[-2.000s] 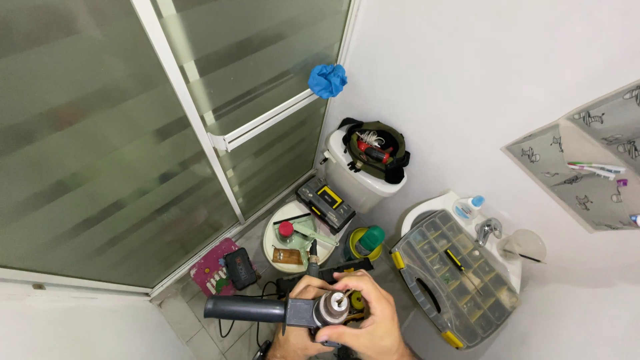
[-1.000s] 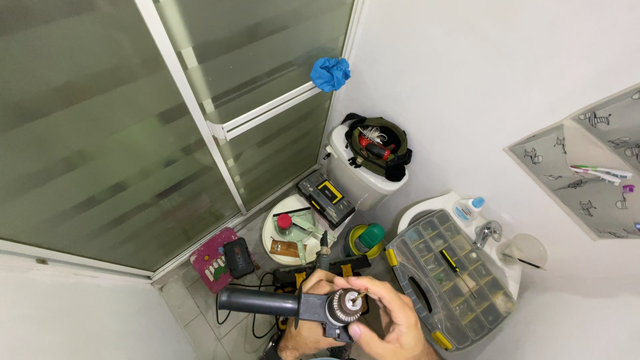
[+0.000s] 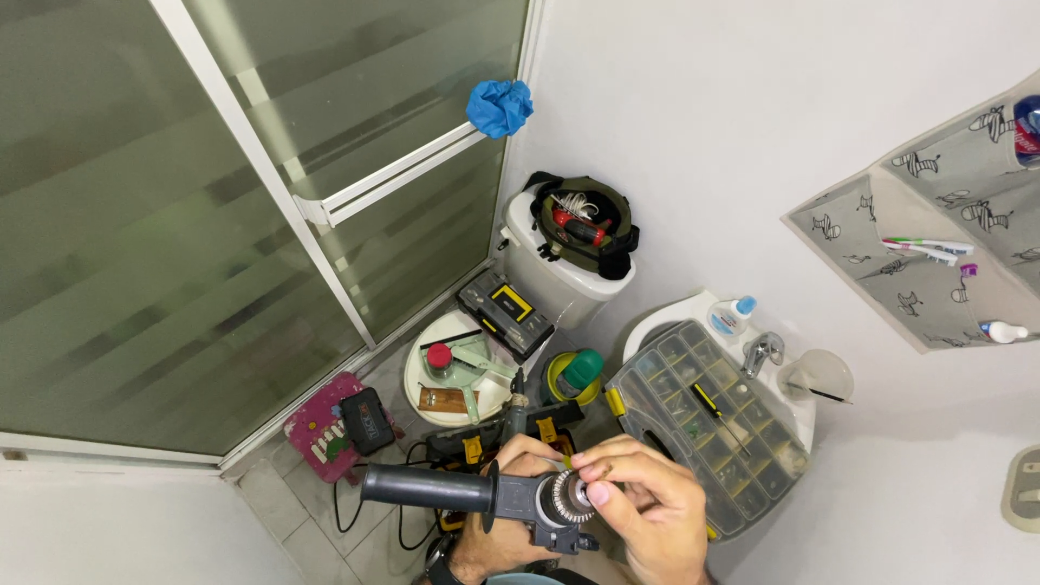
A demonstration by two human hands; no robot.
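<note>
A corded power drill with a black side handle is in front of me, its geared metal chuck facing up toward the camera. My left hand, with a dark watch on the wrist, is wrapped around the drill body behind the side handle. With thumb and fingertips my right hand pinches a small brass-coloured drill bit at the mouth of the chuck. How deep the bit sits is hidden by the fingers.
A clear-lidded organizer case with a screwdriver on it lies over the sink. A tool bag rests on the toilet tank, above a black bit case. Left are a white stool, frosted shower doors and a pink mat.
My right fingers have shifted from around the chuck to its opening, where they pinch the bit. My left hand keeps its hold on the drill.
</note>
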